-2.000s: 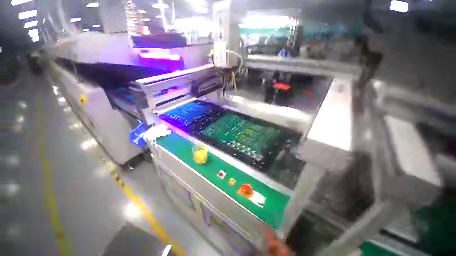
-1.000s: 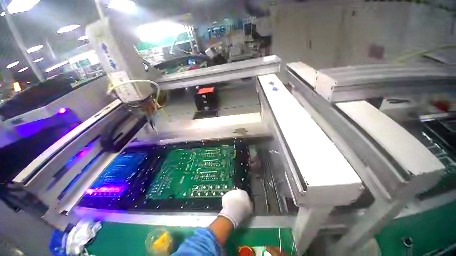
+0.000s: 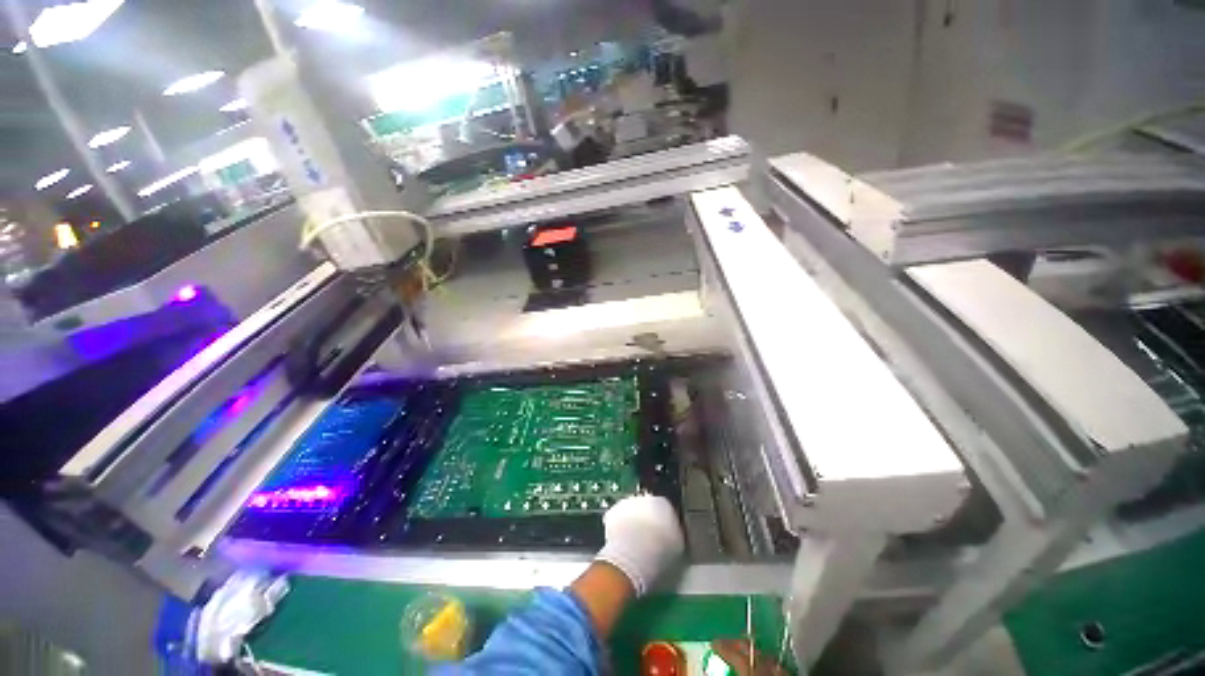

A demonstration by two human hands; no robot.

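A green circuit board lies in a black carrier on the conveyor. My left hand, in a white glove with a blue sleeve, is at the carrier's front right corner; its fingers look curled, but their hold is hidden. My right hand is cut off by the bottom edge; only blurred bare fingers show, beside a red button and a small white and green piece. A second board, blue under violet light, lies to the left.
A clear cup with yellow contents and a crumpled white cloth or glove are on the green front ledge. A white machine beam stands right of the board. A nozzle head with cables hangs behind the boards.
Since the oldest frame the view has moved close to the boards, and my gloved left hand has come to the carrier's corner. Over the last second it stays there while the view shifts slightly.
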